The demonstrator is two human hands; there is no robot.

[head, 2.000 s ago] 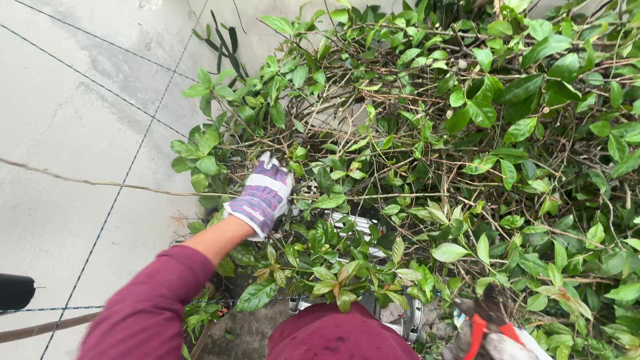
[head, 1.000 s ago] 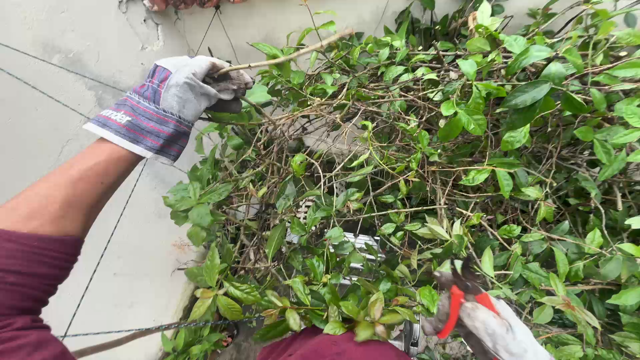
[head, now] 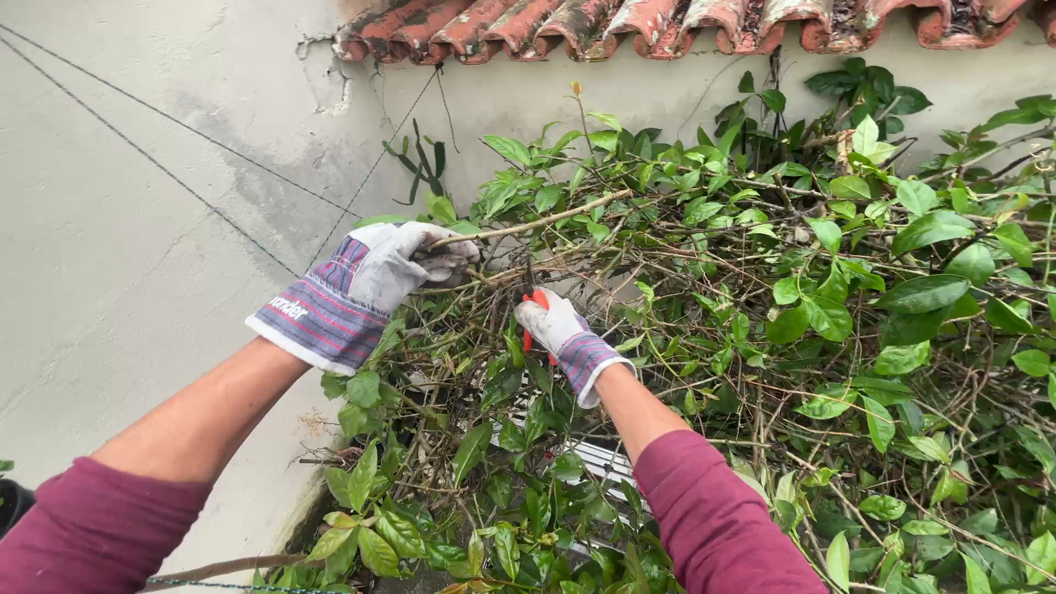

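My left hand (head: 404, 260), in a grey work glove with a striped cuff, is closed on a cut-looking bare woody stem (head: 540, 221) that points up to the right. Just right of it and lower, my right hand (head: 551, 320), gloved alike, grips red-handled pruning shears (head: 538, 299). Their dark blades point up among thin brown twigs of the leafy vine (head: 825, 313); whether they touch a stem I cannot tell. Leaves and twigs surround both hands, and the lower ends of the handles are partly hidden.
Clay roof tiles (head: 577, 31) run along the top. A plastered wall (head: 124, 247) stands at the left and behind, with thin cords (head: 165, 169) strung across it. A small cactus (head: 422, 165) is by the wall. White slats (head: 606, 462) show below the leaves; a dark pot (head: 12, 505) is at the left edge.
My right hand has moved with the shears from the lower right up beside my left hand. My left hand, low among the leaves two seconds ago, now holds a stem. The view has shifted, showing more roof tiles.
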